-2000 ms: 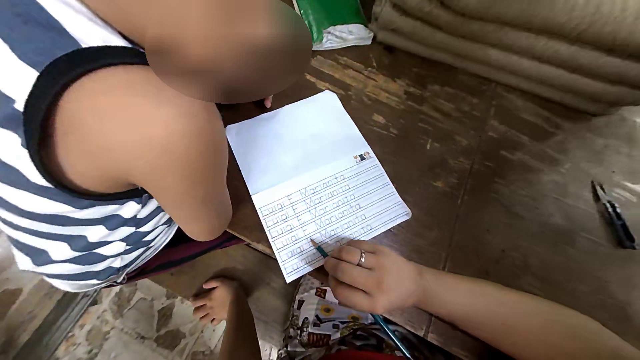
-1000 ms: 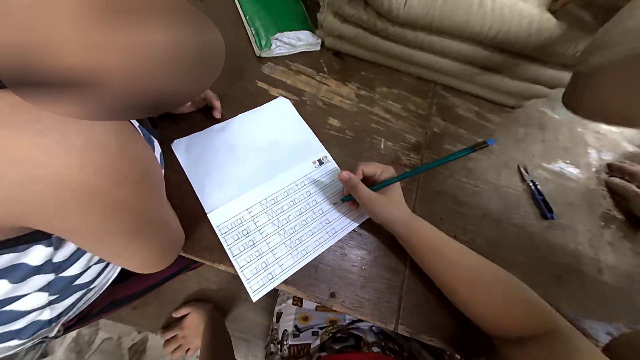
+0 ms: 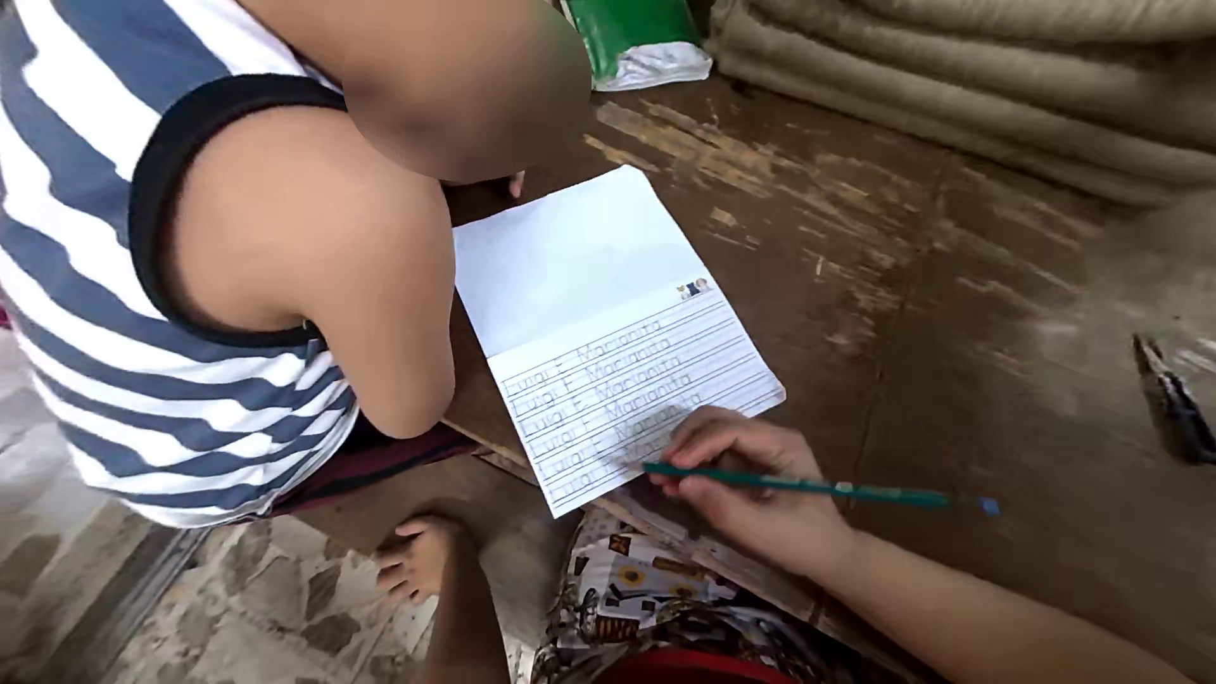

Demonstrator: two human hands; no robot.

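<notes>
My right hand (image 3: pixel 750 475) holds a green pencil (image 3: pixel 855 491) between thumb and fingers, low on the right part of a white ruled sheet (image 3: pixel 570 275). The pencil point is at the lower written lines, and its blue end points right. The sheet has a fold or seam across it, a blank upper part, rows of dotted tracing letters below and a small printed animal picture. My left hand (image 3: pixel 413 560) is at the lower left, fingers apart and holding nothing, by a brown bench surface. My fingers hide part of the lower rows.
A person in a striped sleeveless shirt (image 3: pixel 85 285) leans in from the left, an elbow beside the sheet. Folded brown cloth (image 3: pixel 950 85) and a green and white packet (image 3: pixel 636 43) lie at the back of the worn wooden table (image 3: pixel 817 266). A small dark tool (image 3: pixel 1173 399) lies at right.
My right hand has moved with the pencil from the sheet's right edge to its lower rows. Another person's hand, at the far right one second ago, is out of view. The view has shifted.
</notes>
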